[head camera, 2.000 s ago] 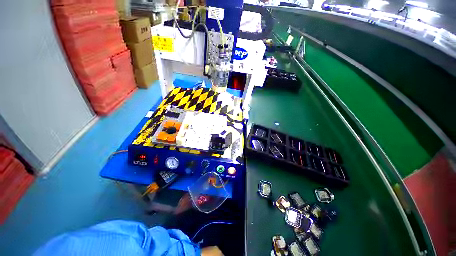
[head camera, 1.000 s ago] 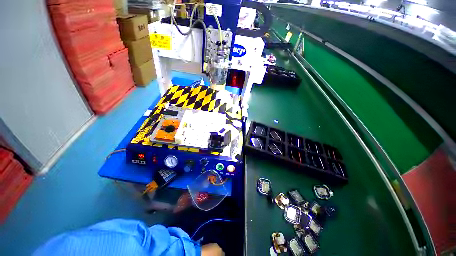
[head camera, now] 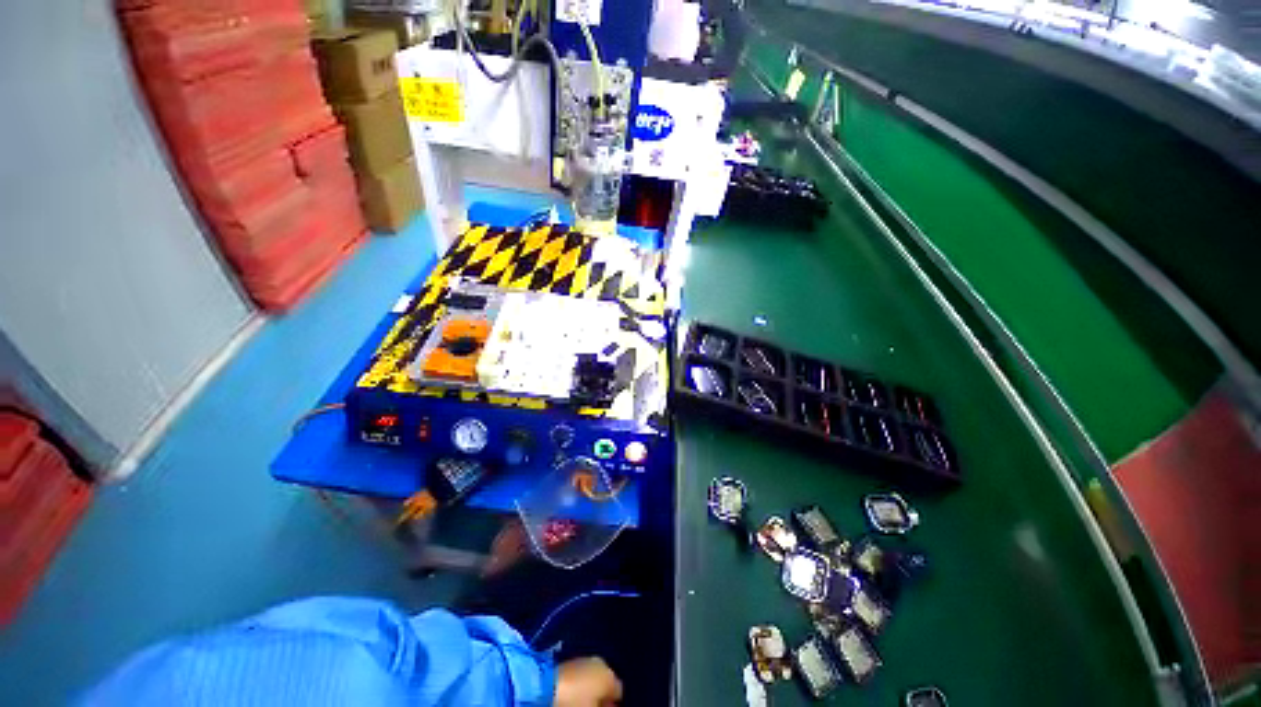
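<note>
My left hand (head camera: pixel 588 682) shows at the bottom edge, below the blue sleeve. It is small and partly cut off, and I cannot tell whether it holds anything. My right hand is out of the picture. A loose pile of watch cases (head camera: pixel 806 573) lies on the green bench, right of my left hand. A single watch case (head camera: pixel 889 514) lies at the pile's upper right, and another (head camera: pixel 927 698) is cut off by the bottom edge. A white strip (head camera: pixel 754 686) lies by the bench edge. A black compartment tray (head camera: pixel 816 432) holds dark, shiny screens.
The press (head camera: pixel 533 445) stands left of the bench, with an orange jig (head camera: pixel 455 351) and a perforated plate (head camera: pixel 546 343) on its striped bed. A transparent curved guard (head camera: pixel 571 518) hangs at its front. Another black tray (head camera: pixel 774 196) stands farther back. Red stacks (head camera: pixel 228 152) and cartons stand left.
The view has shifted slightly. More of my left hand shows at the bottom edge. A further watch case and the white strip have come into view at the bottom.
</note>
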